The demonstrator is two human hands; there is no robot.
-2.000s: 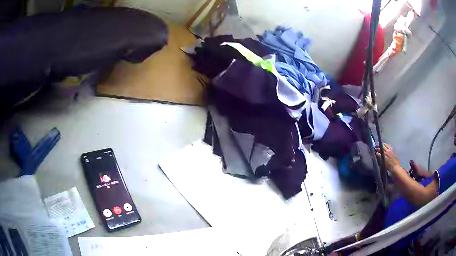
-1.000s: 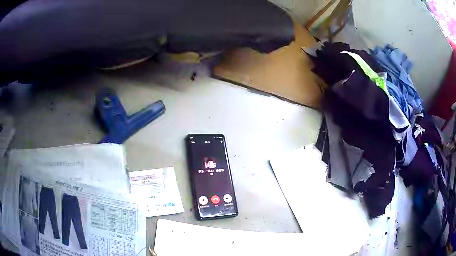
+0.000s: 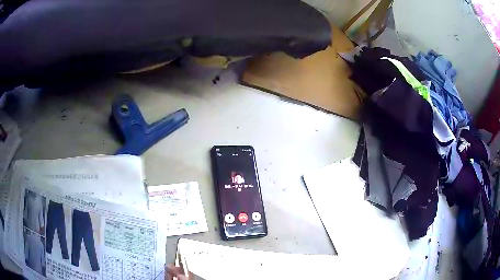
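Observation:
The black phone (image 3: 239,191) lies face up on the table with a call screen lit. The white writing sheet (image 3: 285,267) lies below it, its lower part cut off by the frame. The spec sheets (image 3: 129,240) with dark blue trouser pictures lie at the left. A small printed slip (image 3: 176,209) lies between them and the phone. A few fingertips (image 3: 176,272) show at the bottom edge, between the spec sheets and the writing sheet. By their place they look like my left hand, but its grip is hidden. My right hand is out of the picture.
A blue clip (image 3: 143,127) lies above the spec sheets. A long dark padded form (image 3: 164,35) crosses the far side, beside a brown board (image 3: 307,76). Dark fabric (image 3: 403,131) is heaped at the right. A blank white sheet (image 3: 351,213) lies partly under it.
The view has swung left, so the phone, slip and clip show farther right and more of the spec sheets shows. The other person has left the picture. Fingertips have appeared at the bottom.

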